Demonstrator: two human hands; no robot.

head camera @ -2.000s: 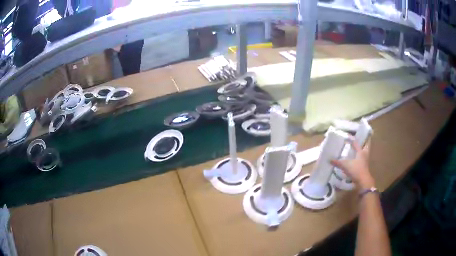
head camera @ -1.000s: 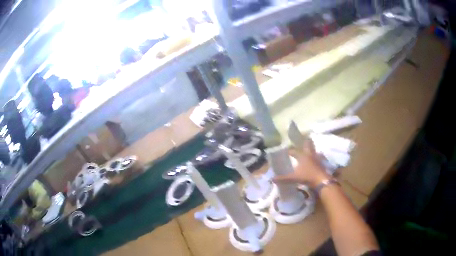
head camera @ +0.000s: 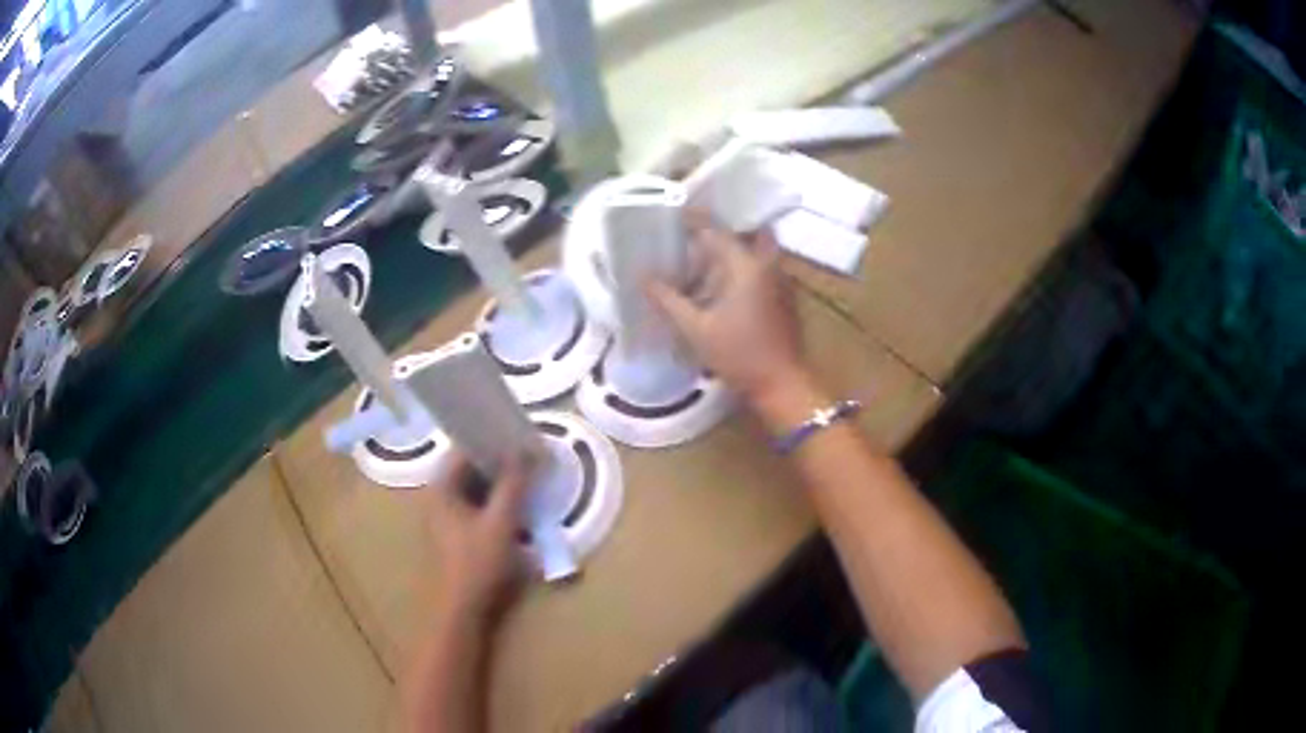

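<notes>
Several base-and-arm assemblies stand on the bench. My left hand point(head camera: 484, 533) is at the lower part of the white arm of the front assembly point(head camera: 466, 404), with its fingers closed around the edge. My right hand point(head camera: 738, 318) grips the upright arm of another assembly point(head camera: 645, 246), whose round base shows below. Two more assemblies, one at the left point(head camera: 355, 337) and one behind point(head camera: 494, 258), stand tilted in view and untouched. A round base leans behind the right-hand arm, partly hidden. Loose white pieces point(head camera: 824, 193) lie beyond my right hand.
The dark green conveyor point(head camera: 186, 365) runs along the left, with round bases point(head camera: 494, 212) piled on it. A grey post point(head camera: 570, 86) rises behind the assemblies. Pale sheets point(head camera: 702, 72) lie at the back. Green crates point(head camera: 1196, 272) are at the right, below the brown bench top point(head camera: 988, 186).
My left hand has come into view and onto the front assembly. My right hand is still at an upright arm. The view has turned down and to the right.
</notes>
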